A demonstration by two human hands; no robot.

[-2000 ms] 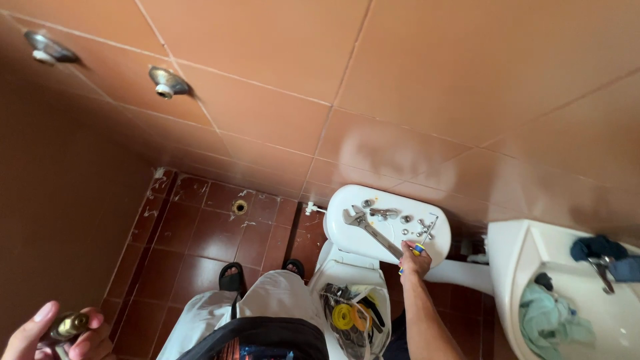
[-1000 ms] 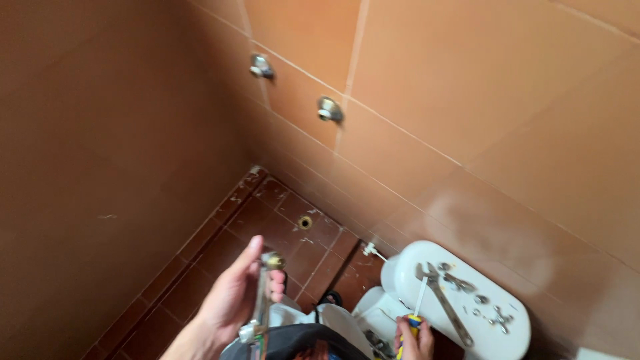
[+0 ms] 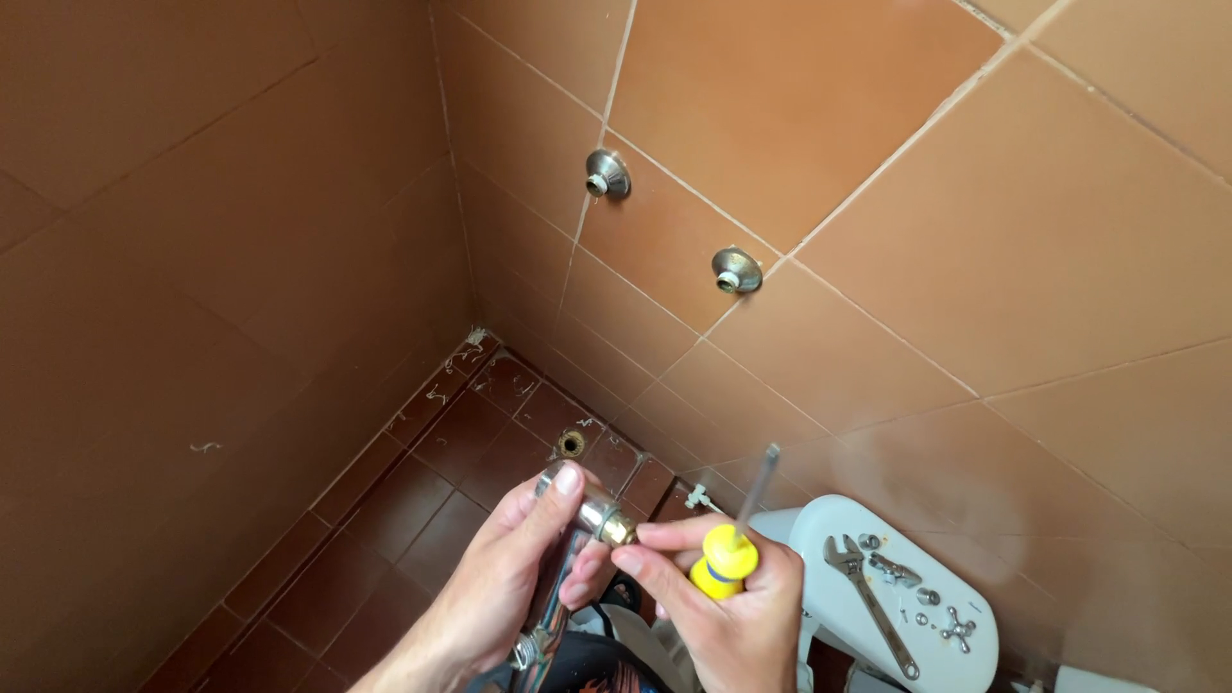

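My left hand (image 3: 525,549) grips a chromed metal faucet body (image 3: 595,510) with a brass valve fitting (image 3: 618,528) at its end. The thumb and forefinger of my right hand (image 3: 736,606) touch that brass end. A screwdriver with a yellow handle (image 3: 724,561) is also held in my right hand, its shaft pointing up. Two chrome wall flanges with pipe stubs, a left one (image 3: 607,174) and a right one (image 3: 737,270), stick out of the tiled wall above my hands.
A white toilet tank lid (image 3: 972,621) at lower right bears an adjustable wrench (image 3: 873,606), a cross-shaped handle (image 3: 959,629) and small metal parts. A floor drain (image 3: 571,443) and a white shutoff valve (image 3: 697,497) lie beyond my hands. Debris dots the floor corner.
My right hand has moved from beside the tank lid to the brass end of the faucet body, with the screwdriver still in it. My hands have come together. The view has swung toward the wall corner.
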